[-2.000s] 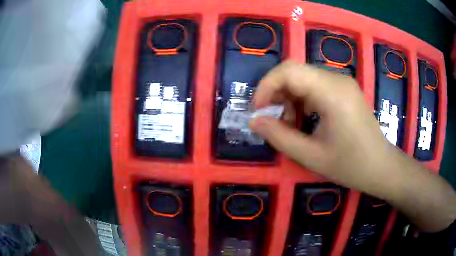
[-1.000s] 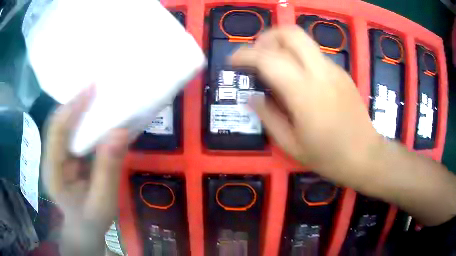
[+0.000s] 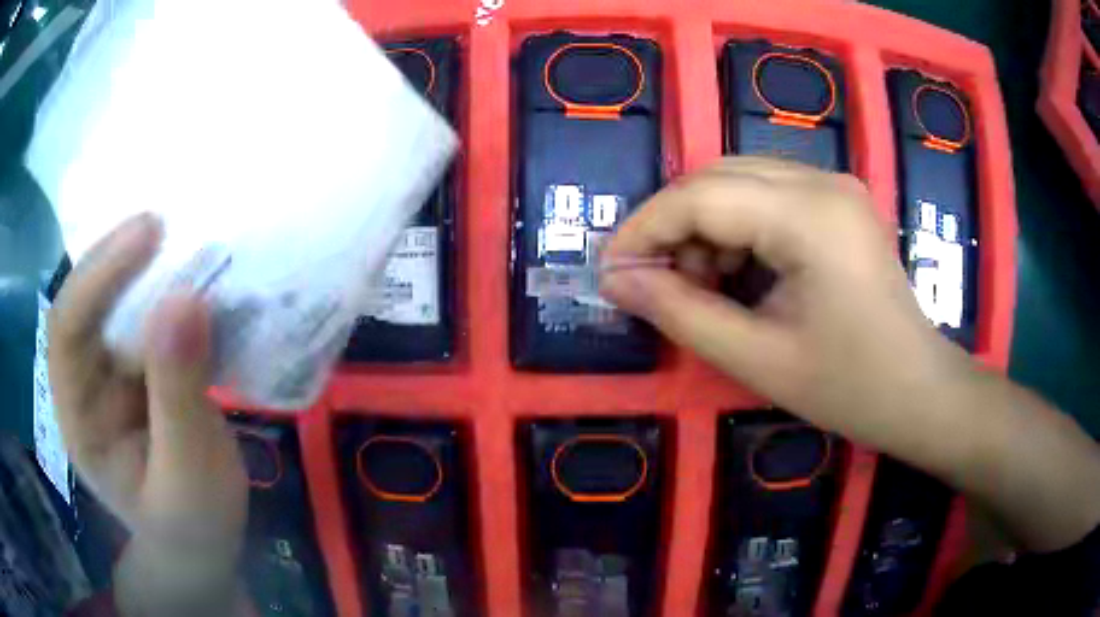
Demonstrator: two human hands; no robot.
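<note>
My left hand (image 3: 157,374) holds a large folded white label strip (image 3: 253,157) at the left, over part of the tray. My right hand (image 3: 748,265) is pinched at the lower part of a mobile phone (image 3: 591,157) in the upper row. A pale, blurred label (image 3: 561,287) lies at its fingertips, over the phone's battery bay; whether its edge is still pinched is unclear. The phone sits in a pocket of the red foam tray (image 3: 483,391). A white label shows in the phone to the left (image 3: 416,283), partly hidden by the strip.
More phones with orange rings fill the tray, including one at the right (image 3: 938,217) and a lower-row one (image 3: 597,518). A second red tray (image 3: 1074,97) shows at the upper right. A printed white strip (image 3: 51,404) hangs at the left edge.
The tray appears shifted in view, with a different phone under my right hand. A pale label now shows at its fingertips. My left hand and the strip have moved slightly left.
</note>
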